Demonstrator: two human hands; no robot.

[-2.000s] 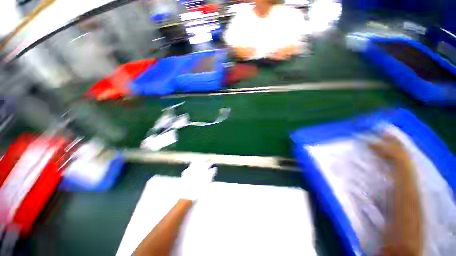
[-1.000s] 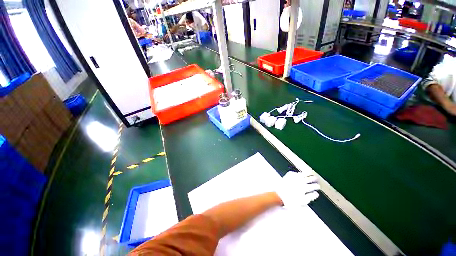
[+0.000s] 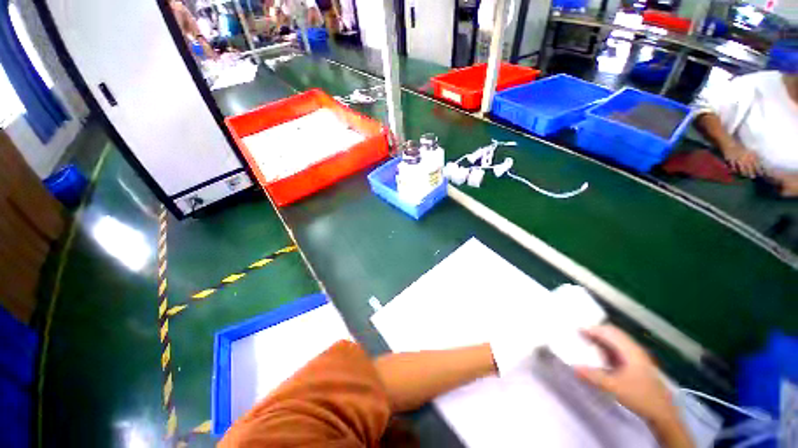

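Note:
My left hand [image 3: 529,337], in a white glove, is over the white sheet [image 3: 468,289]. My right hand [image 3: 632,372], bare, meets it from the right with thumb and fingers curled round a white block-like unit [image 3: 579,346]. Glove and unit are both white and blurred, so the left fingers and their hold cannot be made out. A thin white cord [image 3: 722,401] trails right from behind my right hand. A grey shadow lies on the sheet below the hands.
Blue tote [image 3: 770,385] at the right edge. Pale rail [image 3: 560,258] beyond the sheet; white corded units [image 3: 477,171] on the green belt. Blue tray [image 3: 411,203] with white bottles, red bin [image 3: 328,179], lower blue tray [image 3: 223,376] at left. A person sits opposite at far right.
The view has turned back a little from the left. My right hand, out of view a second ago and in the blue tote before that, is now at my left hand with a white unit.

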